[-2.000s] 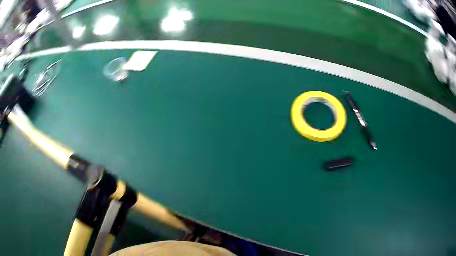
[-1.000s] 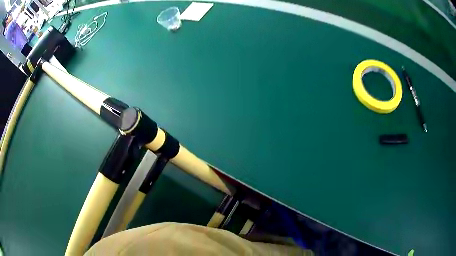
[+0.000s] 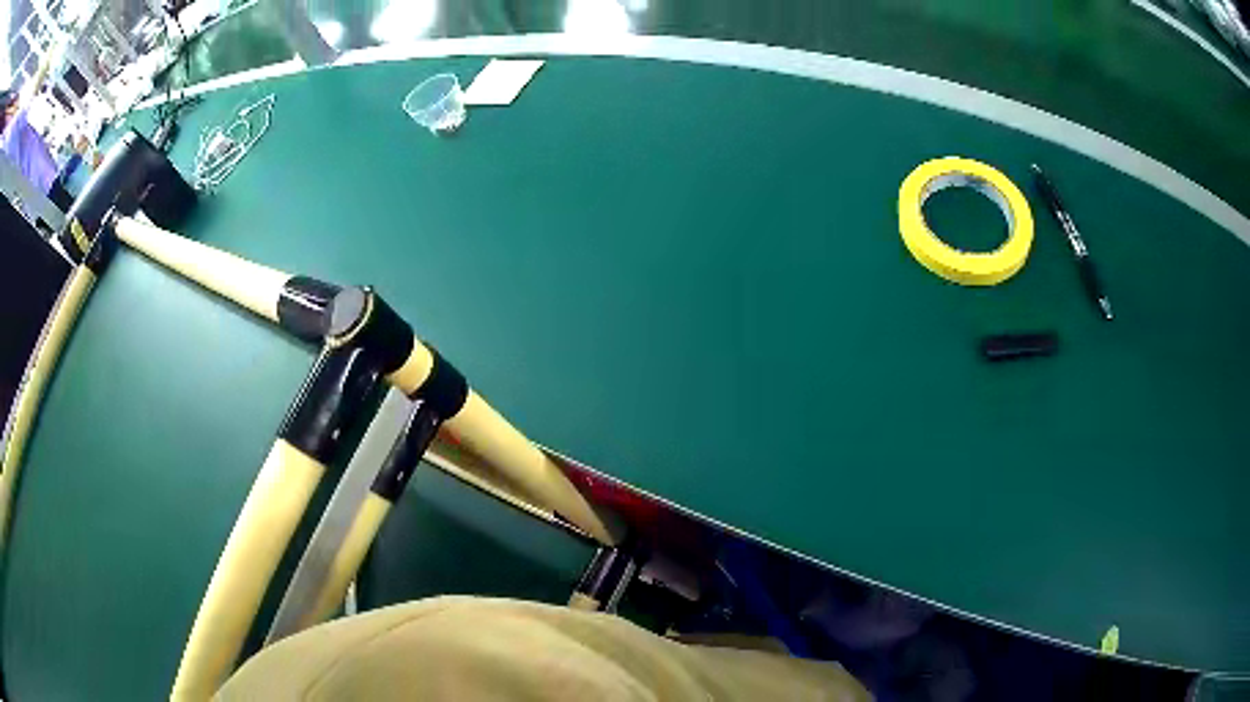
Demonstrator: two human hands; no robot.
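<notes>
A yellow tape roll (image 3: pixel 965 222) lies flat on the green-matted bench (image 3: pixel 713 316) at the right. A slim black pen (image 3: pixel 1072 244) lies just right of it, and a short black piece (image 3: pixel 1019 346) lies below them. A clear plastic cup (image 3: pixel 436 103) and a pale square of paper (image 3: pixel 503 82) lie side by side near the far white edge line. Neither of my hands is in view.
A frame of cream pipes with black joints (image 3: pixel 359 322) stands at the left and crosses the bench edge. A black box (image 3: pixel 133 181) and a coiled white cable (image 3: pixel 233 143) are at the far left. Beige cloth (image 3: pixel 507 658) fills the bottom centre.
The view has swung left since two seconds ago, so the tape roll and pen sit further right and the pipe frame shows more. The objects on the bench have not visibly moved.
</notes>
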